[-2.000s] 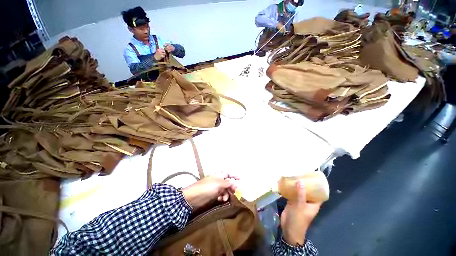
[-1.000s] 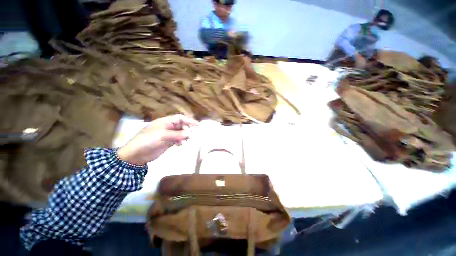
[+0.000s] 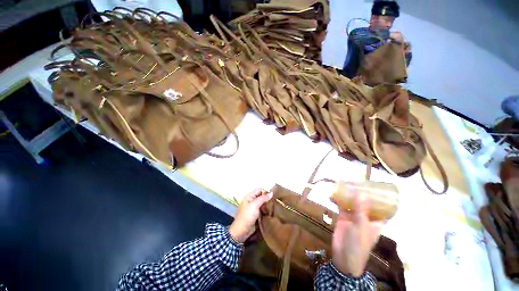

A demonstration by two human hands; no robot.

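Observation:
A brown handbag (image 3: 284,238) lies at the table's near edge in front of me, its top with a gold zipper line facing up and a shiny metal fitting at its front. My left hand (image 3: 248,215) pinches the bag's top left corner at the zipper end. My right hand (image 3: 354,236) is blurred and holds an amber glue bottle (image 3: 373,200) above the right part of the bag, its narrow end towards the left. The bag's thin handles reach up onto the white sheeting.
Heaped brown bags (image 3: 199,113) with loops cover the far left of the table (image 3: 219,179). More bags (image 3: 503,210) lie at the right edge. A person (image 3: 373,37) across the table holds a brown bag. Dark floor shows at left.
The view has swung left. My left hand has gone from the air above the table to the bag's left corner. My right hand with the bottle has come back into view.

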